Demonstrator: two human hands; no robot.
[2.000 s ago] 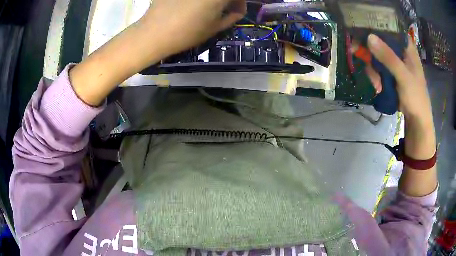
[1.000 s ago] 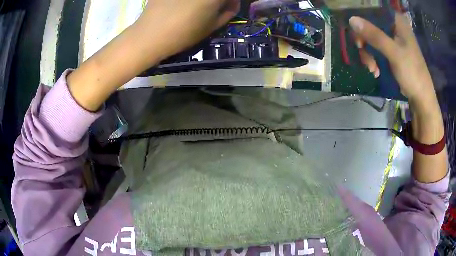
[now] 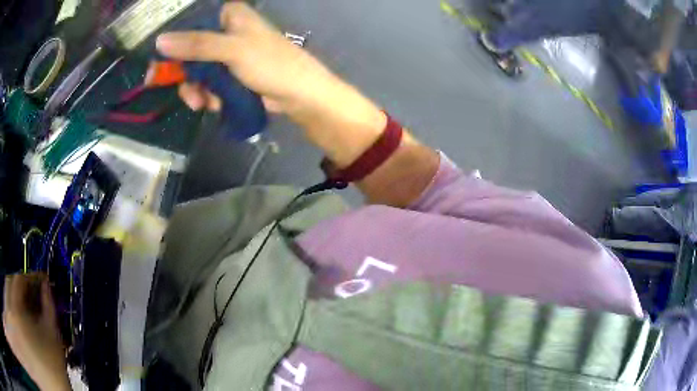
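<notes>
My right hand (image 3: 267, 65) is closed around the dark blue grip of a soldering gun (image 3: 238, 103), with its orange trigger by my fingers and silver label above. A grey cord leaves the grip's base. The black socket housing (image 3: 101, 305) lies at the lower left, partly cut off. A small circuit board (image 3: 90, 200) with a blue component sits at its upper end. Blue and yellow wires (image 3: 75, 286) run beside the housing. My left hand (image 3: 32, 324) is at the left edge by these wires, its fingertips dark and blurred; whether it grips anything is unclear.
The white work board (image 3: 145, 263) has yellowed tape on its edge. Green wires (image 3: 70, 149), red plier handles (image 3: 136, 114) and a pale tape roll (image 3: 44, 66) lie at the upper left. Another person's dark clothing (image 3: 550, 19) and blue items (image 3: 666, 126) are at the right.
The view has swung to the right and tilted, so the bench now lies at the left. The soldering gun stays in my right hand. My left hand now shows only at the left edge.
</notes>
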